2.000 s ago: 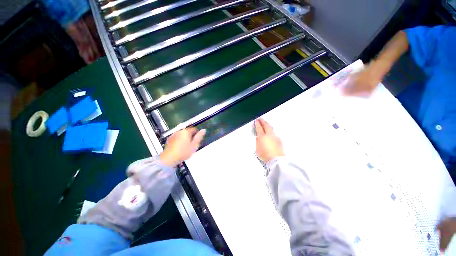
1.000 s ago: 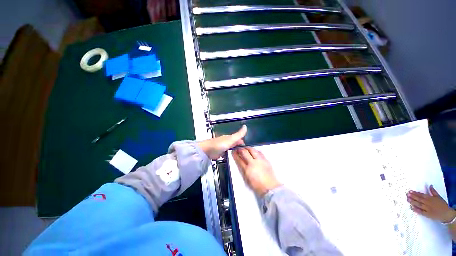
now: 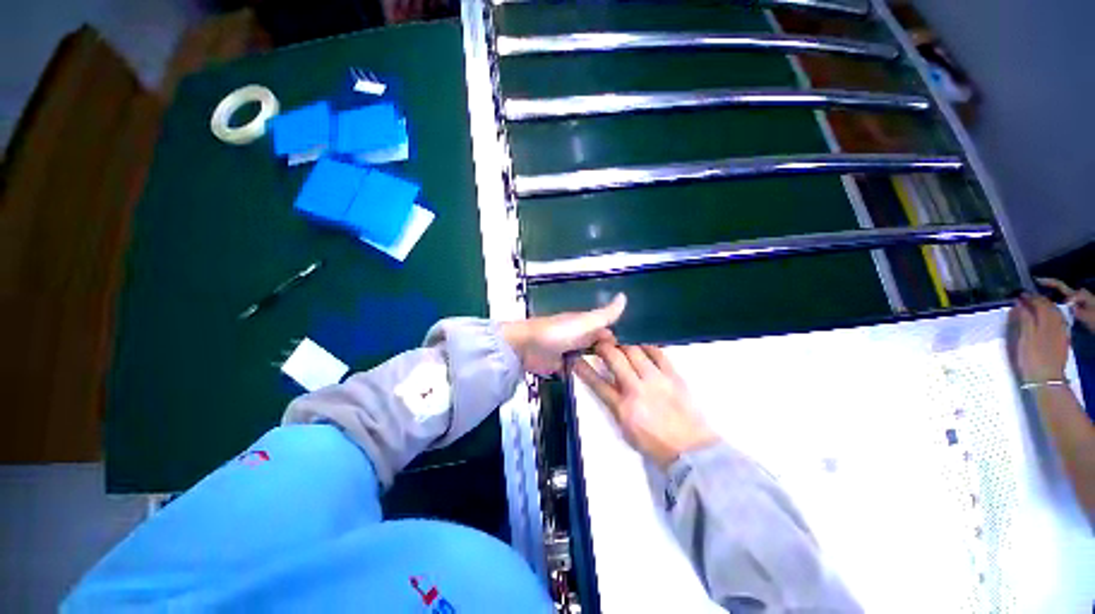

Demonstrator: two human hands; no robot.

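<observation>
A large white sheet with fine dots and small dark marks, likely a reflector sheet [image 3: 781,480], lies over a dark-edged unit at the lower right. My left hand [image 3: 562,338] is at the sheet's near corner by the rail, thumb raised, its fingers partly hidden at the edge. My right hand [image 3: 648,402] lies palm down on the same corner, fingertips at the edge beside my left hand. Whether either hand pinches the edge cannot be told.
Steel rollers [image 3: 733,174] run beyond the sheet, beside a pale side rail [image 3: 492,192]. The green table [image 3: 192,324] holds blue-and-white pieces [image 3: 358,198], a tape ring [image 3: 245,114], a pen-like stick [image 3: 281,289] and a white card [image 3: 315,365]. Another person's hands [image 3: 1042,336] are at the far corner.
My right hand has moved left along the sheet's edge to the near corner, beside my left hand. The other person's hand has moved to the far corner. The view has turned and shifted.
</observation>
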